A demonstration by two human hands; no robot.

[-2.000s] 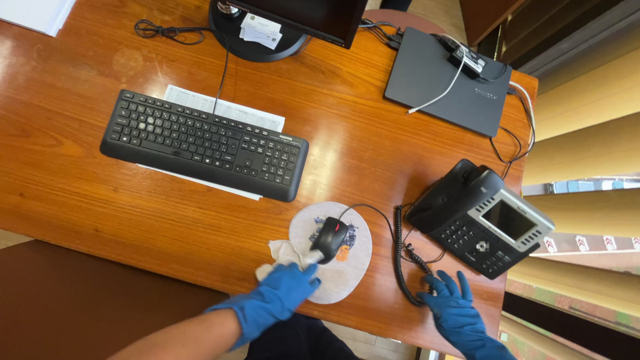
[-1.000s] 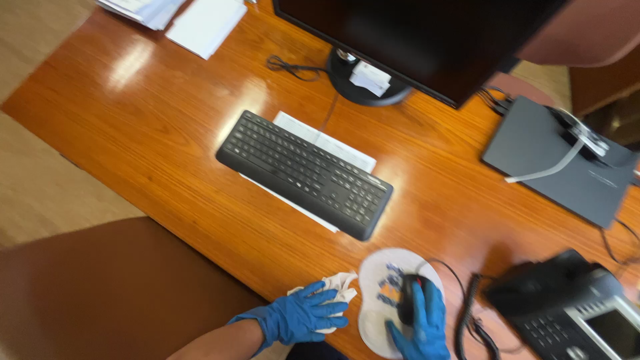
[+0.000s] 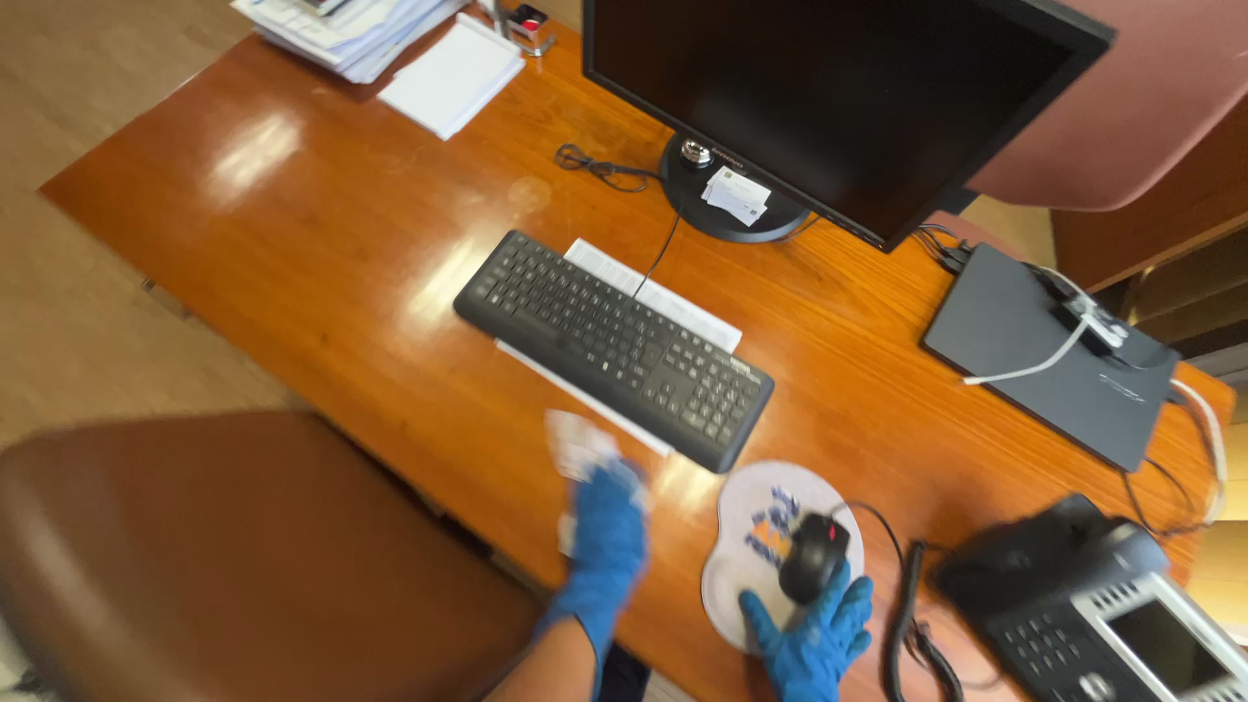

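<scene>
My left hand (image 3: 606, 522), in a blue glove and blurred, presses a crumpled white cloth (image 3: 579, 447) on the wooden desk, just below the black keyboard (image 3: 614, 346). Under the keyboard lies a sheet of paper (image 3: 697, 317). My right hand (image 3: 814, 624), also in a blue glove, has its fingers spread over the lower part of the light mouse pad (image 3: 733, 575). Its fingertips are at the near end of the black computer mouse (image 3: 815, 558), without a grip around it.
A desk phone (image 3: 1092, 604) with a coiled cord (image 3: 902, 624) is at the right. Behind are a closed laptop (image 3: 1048, 361) with cables and a monitor (image 3: 829, 88) with cards (image 3: 736, 195) on its base. Papers (image 3: 453, 78) lie far left; a brown chair (image 3: 253, 556) stands near.
The left hand has moved with the cloth from the mouse to the desk below the keyboard. The right hand has gone from beside the phone cord to the mouse, then off its top.
</scene>
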